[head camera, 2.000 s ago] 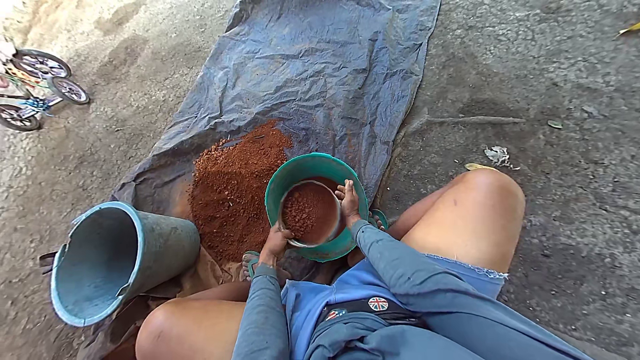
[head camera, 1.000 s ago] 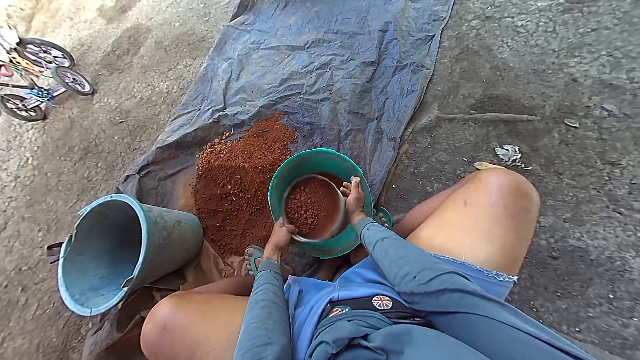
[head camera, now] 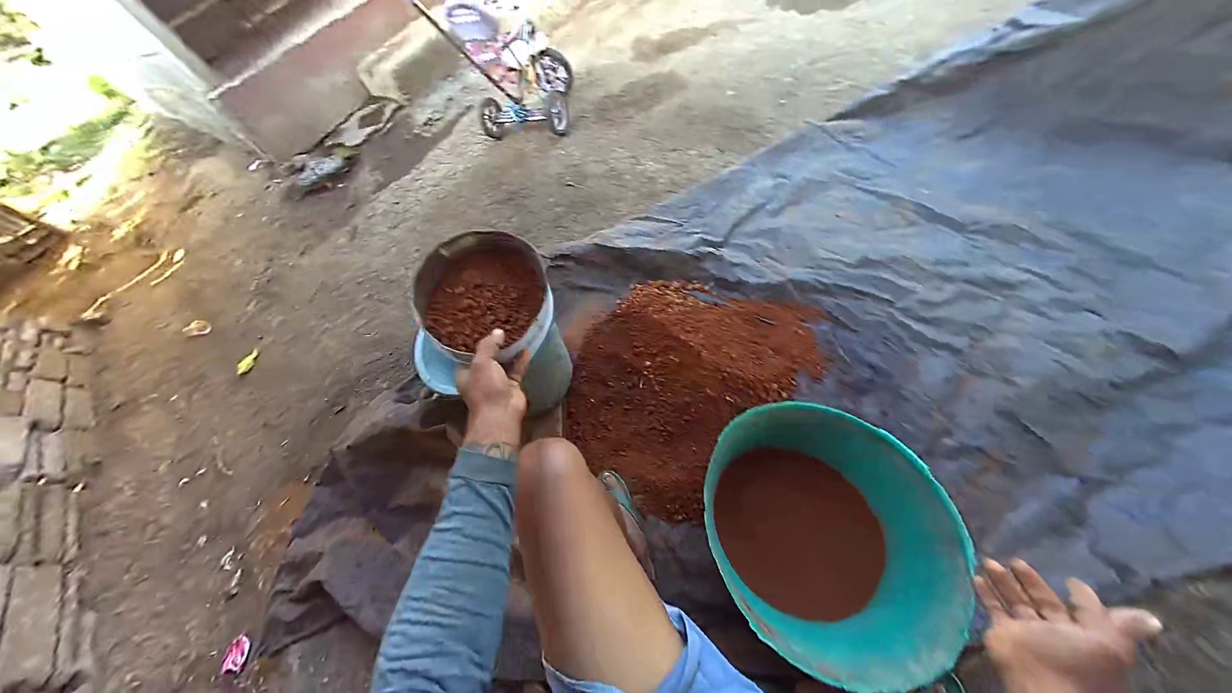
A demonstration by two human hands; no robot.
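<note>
My left hand (head camera: 493, 390) grips the near rim of a round metal-walled sieve or pan (head camera: 539, 327) filled with coarse reddish-brown granules (head camera: 484, 298). It is held over the blue-grey bucket (head camera: 551, 375), which it partly hides. My right hand (head camera: 1059, 626) is open, palm up and fingers apart, just right of the green plastic basin (head camera: 924, 539); whether a fingertip touches the rim cannot be told. Fine reddish-brown powder (head camera: 799, 534) lies in the basin. Between the two containers a heap of reddish-brown granules (head camera: 674, 385) rests on the dark tarp (head camera: 924, 231).
A small wheeled tricycle or stroller (head camera: 525, 87) stands at the top beside a wall base (head camera: 298, 77). Paving bricks (head camera: 43, 404) lie at the far left. My bent knee (head camera: 553, 481) is between the sieve and the basin. A pink wrapper (head camera: 235, 654) lies lower left.
My left hand has carried the round sieve or pan out of the green basin to over the bucket. My right hand has let go of it. The view has swung strongly left.
</note>
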